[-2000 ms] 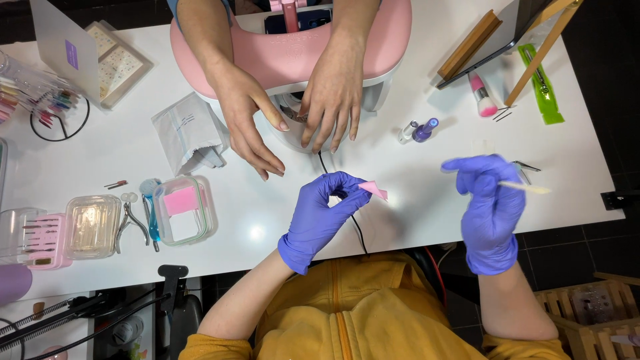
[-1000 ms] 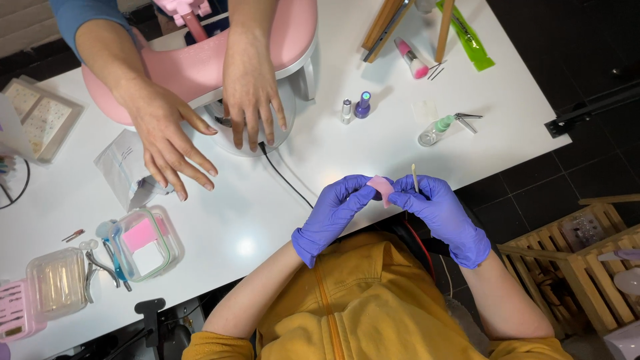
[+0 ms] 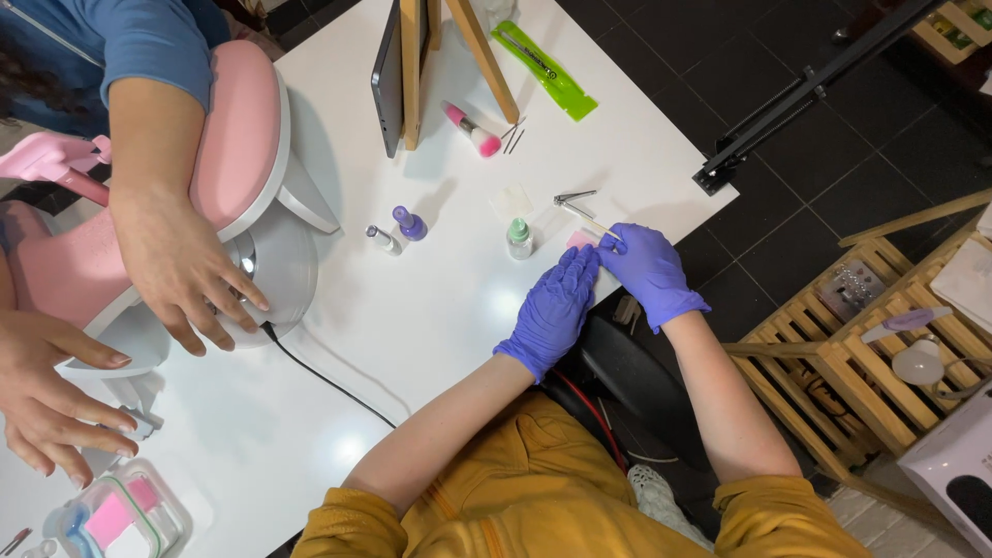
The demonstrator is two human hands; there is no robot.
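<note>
My left hand, in a purple glove, lies at the table's front right edge with its fingers together, over or against a pink pad; whether it grips the pad is hidden. Close beside it, my right hand, gloved too, holds a thin pale stick that points up and left. A clear bottle with a green cap stands left of the pad. Behind the stick lies an opened nail clipper. A small clear square rests behind the bottle.
Another person's hands rest by a pink armrest and a white lamp-like device with a black cable. Two nail polish bottles, a pink brush, a green packet and a tablet on a wooden stand occupy the table.
The view has swung right. My hands, earlier raised together holding the pink piece in front of my body, are now at the table edge by the bottle. The stick remains in my right hand.
</note>
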